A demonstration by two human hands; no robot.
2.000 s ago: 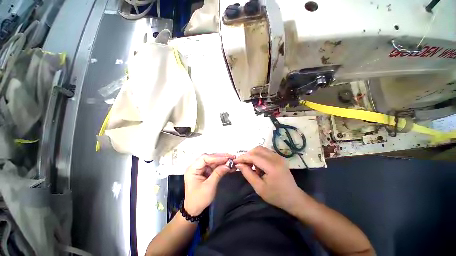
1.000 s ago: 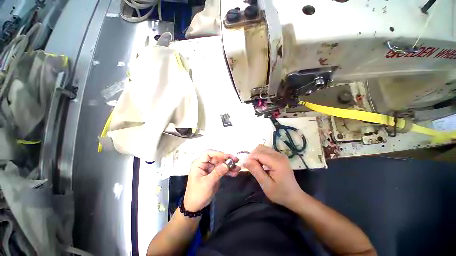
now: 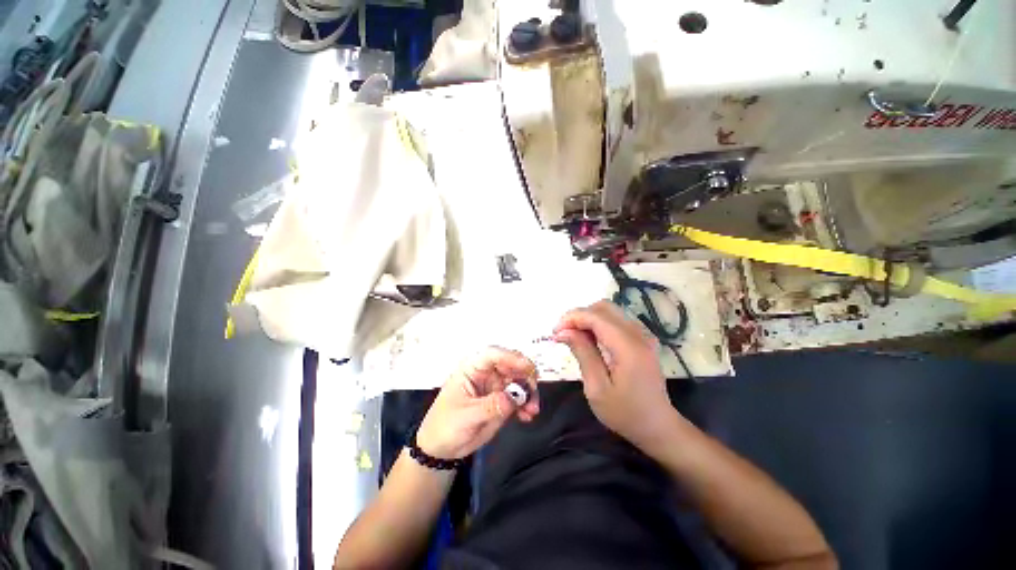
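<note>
My left hand (image 3: 477, 410) holds a small round silver bobbin (image 3: 517, 393) between thumb and fingers, near the table's front edge; whether a case is around it I cannot tell. My right hand (image 3: 615, 362) is to the right and a little higher, thumb and forefinger pinched together; any thread between them is too fine to make out. Dark-handled thread snips (image 3: 652, 306) lie just beyond my right hand, partly hidden by it. A small dark metal part (image 3: 508, 267) lies alone on the white bed.
The sewing machine head (image 3: 713, 100) stands at the upper right, its needle area (image 3: 590, 236) above the snips. Yellow binding tape (image 3: 791, 252) runs in from the right. A cream bag (image 3: 345, 234) lies at left on the table. Grey-beige bags (image 3: 78, 212) heap beyond the metal worktop (image 3: 228, 367).
My hands have moved apart. My left hand with the bobbin has gone slightly down, and my right hand slightly up and right. The bobbin now shows its round face.
</note>
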